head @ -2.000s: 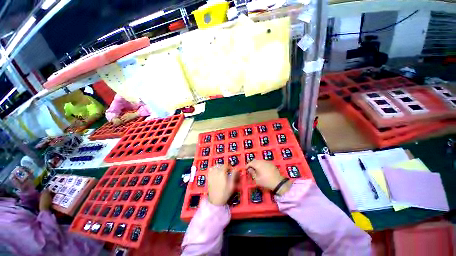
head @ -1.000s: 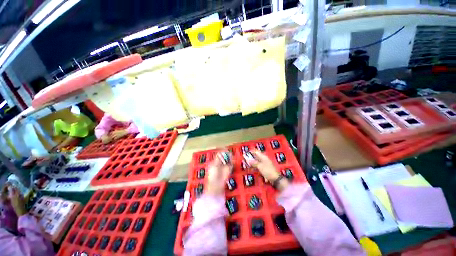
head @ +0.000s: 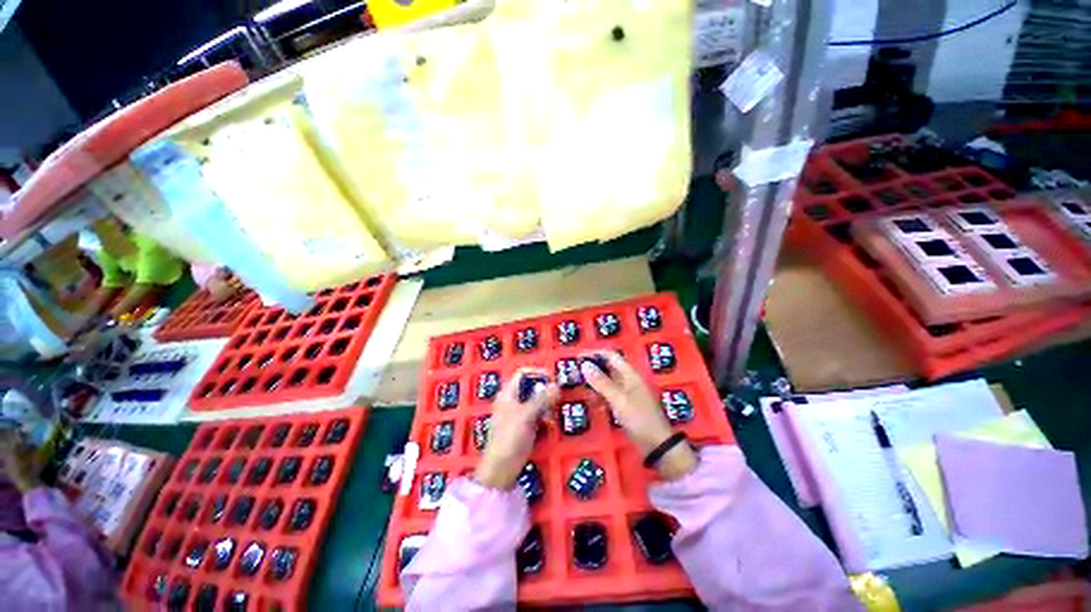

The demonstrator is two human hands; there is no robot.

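Note:
The red compartment tray [head: 556, 490] lies directly in front of me, with small black watch-like units [head: 576, 417] in its pockets. My left hand [head: 517, 418] is over the tray's upper middle, with a dark unit between its fingertips. My right hand [head: 625, 401] is beside it, over the same part of the tray, with a dark unit at its fingertips. The fingers hide some pockets. My forearms cover parts of the tray's lower half.
Neighbouring red trays [head: 314, 445] lie to the left. A metal post [head: 766, 203] stands right of the main tray. Record sheets [head: 855, 478] with a pen [head: 895, 469] and stacked red trays [head: 927, 341] are at right. Yellow sheets [head: 443, 144] hang above. Another person's pink sleeve [head: 66, 544] shows at far left.
The view has shifted, so the hanging sheets look larger. My hands have stayed over the tray, after moving from its middle towards its upper rows. Both now show dark units at the fingertips.

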